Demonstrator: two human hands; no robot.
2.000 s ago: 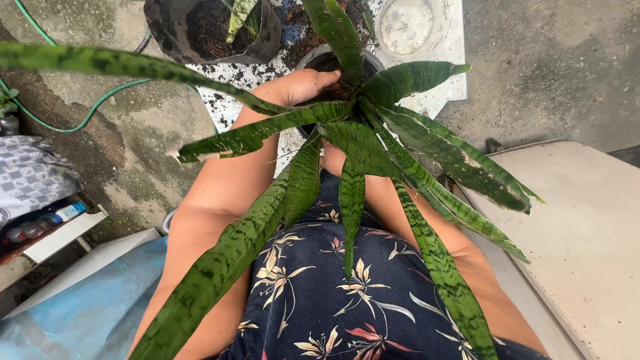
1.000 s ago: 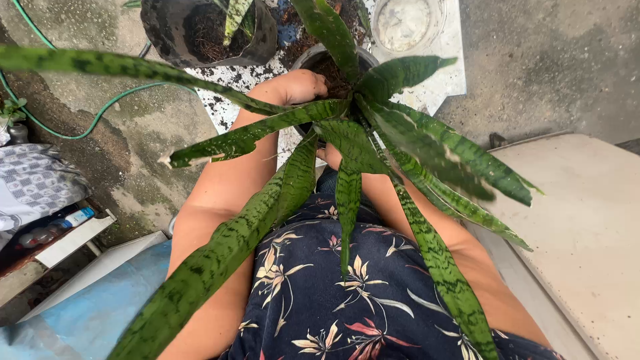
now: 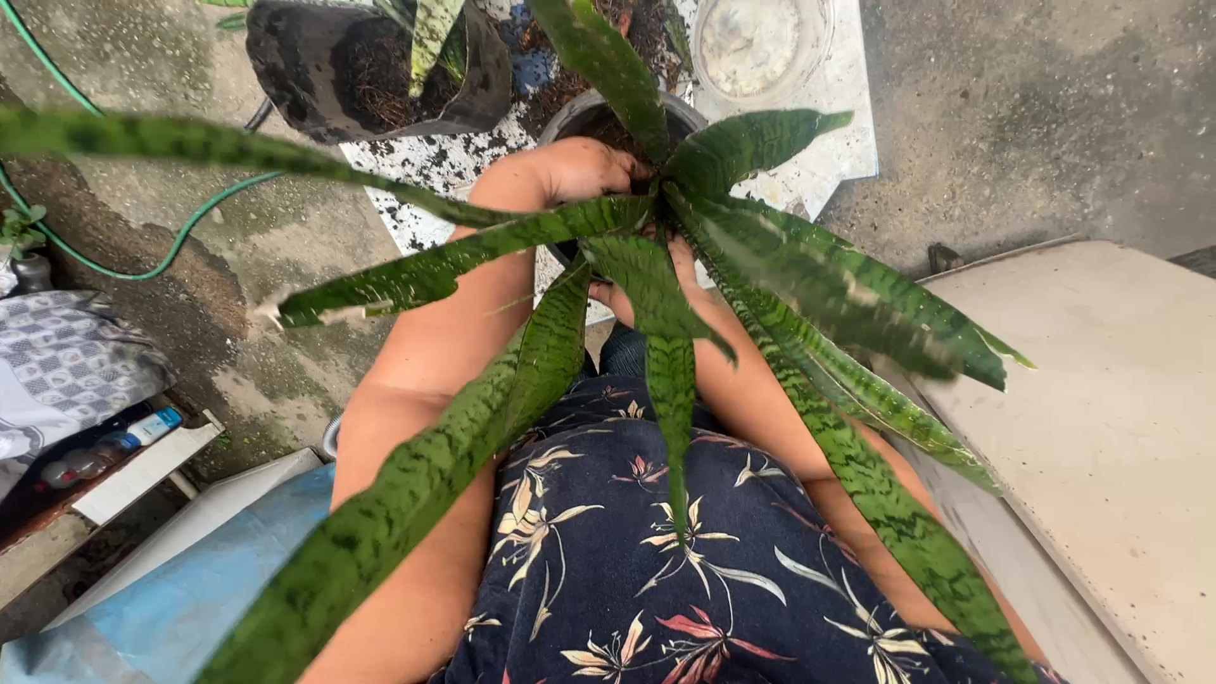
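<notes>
A snake plant (image 3: 646, 285) with long, mottled green leaves stands in a dark round pot (image 3: 570, 119) at the top centre. My left hand (image 3: 584, 171) reaches over the pot's rim, its fingertips down in the soil beside the plant's base and partly hidden. Under the leaves, my right hand (image 3: 679, 261) is at the near side of the pot, close to the plant's base; leaves cover most of it, so its grip cannot be made out. Some leaf tips are torn and brown.
Left of the pot, a black grow bag (image 3: 294, 85) holds soil and another snake plant (image 3: 435, 43). A clear plastic tub (image 3: 750, 43) sits on a soil-strewn white sheet (image 3: 841, 142). A green hose (image 3: 142, 274) curves at left; a beige panel (image 3: 1092, 380) stands at right.
My left hand has shifted slightly at the pot's rim, its fingers lower in the soil. The leaves have swayed a little.
</notes>
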